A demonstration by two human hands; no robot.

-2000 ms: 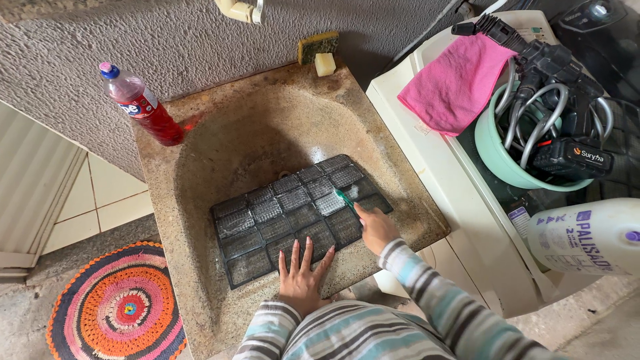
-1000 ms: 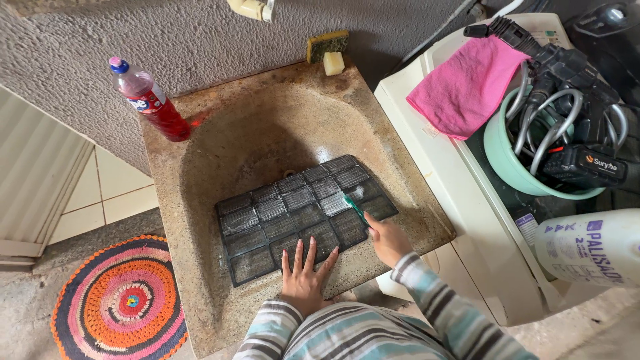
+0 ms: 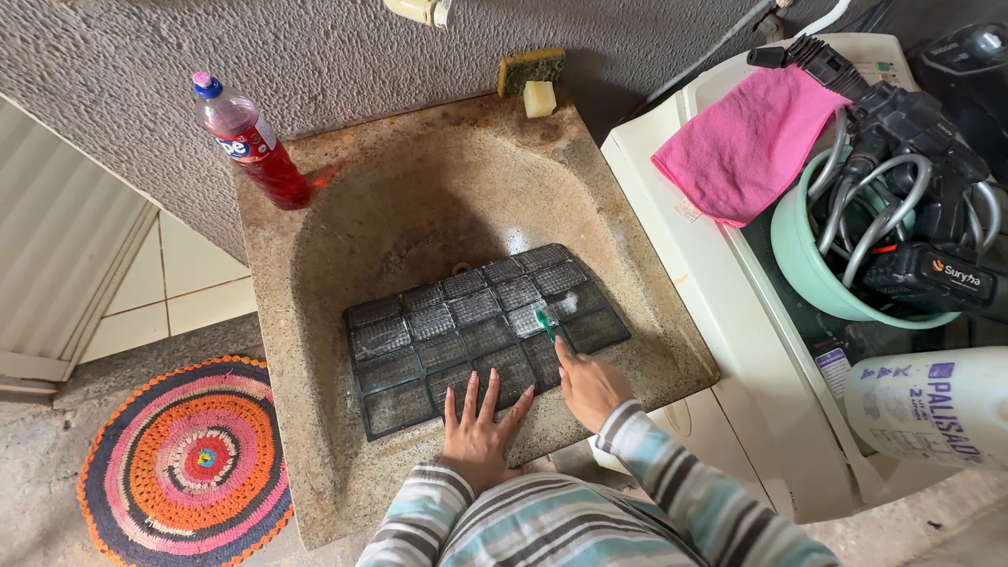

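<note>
A black mesh air-conditioner filter with a gridded frame lies in a stone utility sink, its near edge against the sink's front rim. White suds cover some of its cells. My right hand grips a green brush, apparently a toothbrush, whose bristle end touches a sudsy cell right of the middle. My left hand rests with spread fingers on the filter's near edge, holding nothing. The brush handle is mostly hidden in my right hand.
A bottle of red liquid stands on the sink's left corner. At the back are a sponge and a soap block. On the washing machine at right are a pink cloth, a green basin with a pressure washer, and a white jug.
The brush and my right hand have shifted from cell to cell, now a little lower and to the left on the filter. My left hand stays at the filter's near edge.
</note>
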